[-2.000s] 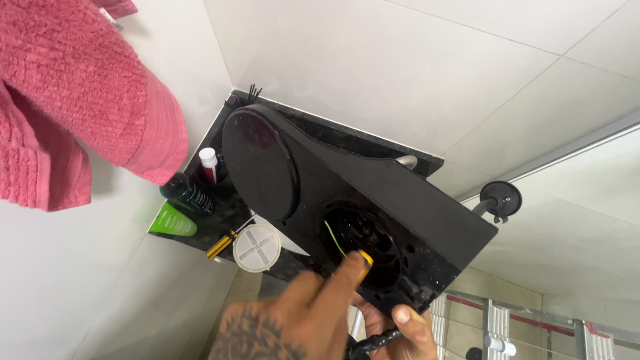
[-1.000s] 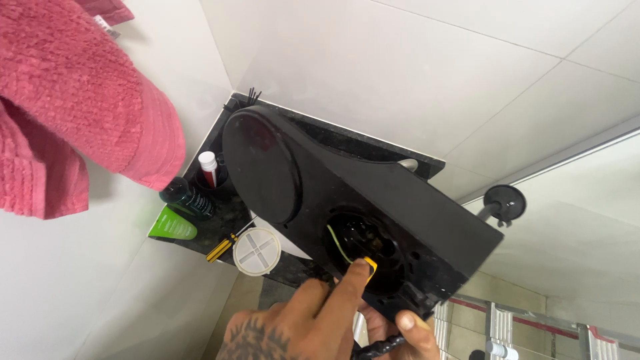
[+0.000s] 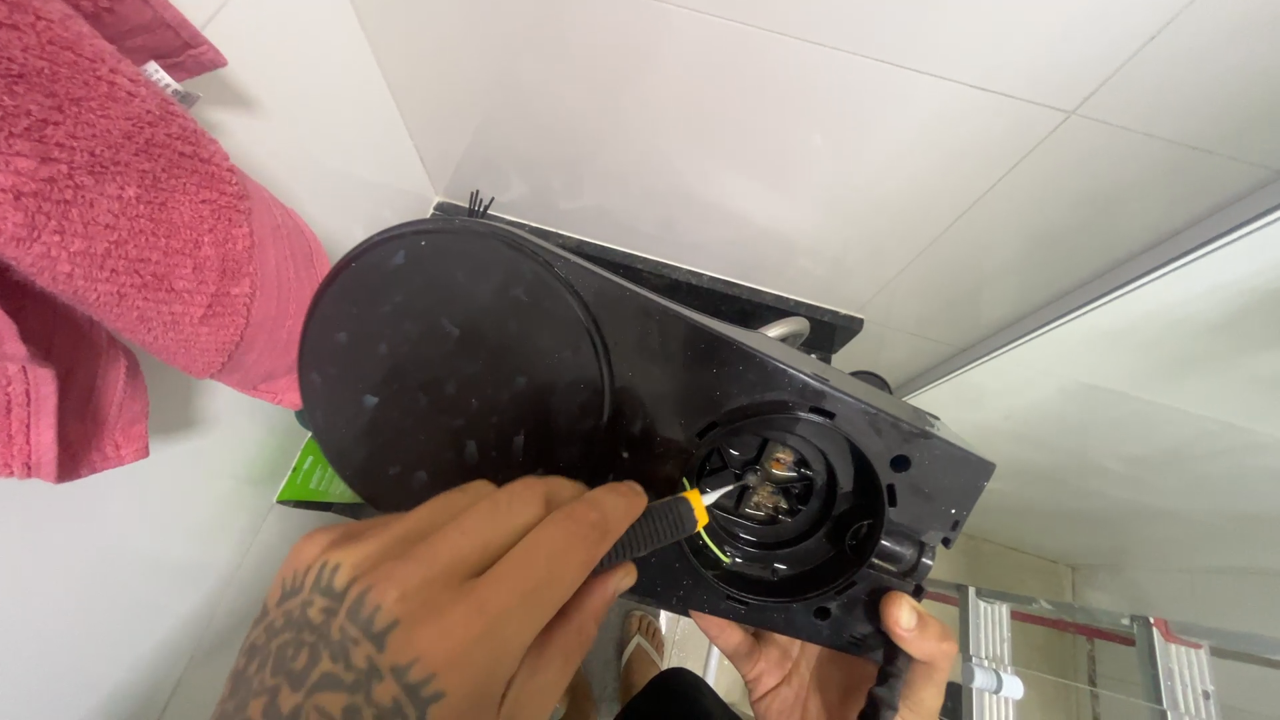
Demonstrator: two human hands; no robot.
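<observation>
A black plastic appliance housing lies tilted across the view, with a large round disc-shaped part at its left end. Near its right end is an open round recess holding wet-looking ribs and brownish residue. A thin yellow-green strand curves along the recess's left side. My left hand, tattooed, grips a hand tool with a black ribbed handle, yellow collar and pointed metal tip; the tip is inside the recess. My right hand supports the housing from below, its thumb by a black cable or hose.
Pink towels hang at the left. Behind the housing is a black corner shelf with a green tube. A metal ladder stands lower right, beside a glass panel. A sandaled foot shows below.
The housing has come closer to the camera and now hides most of the shelf items. The tool's metal tip now shows inside the recess.
</observation>
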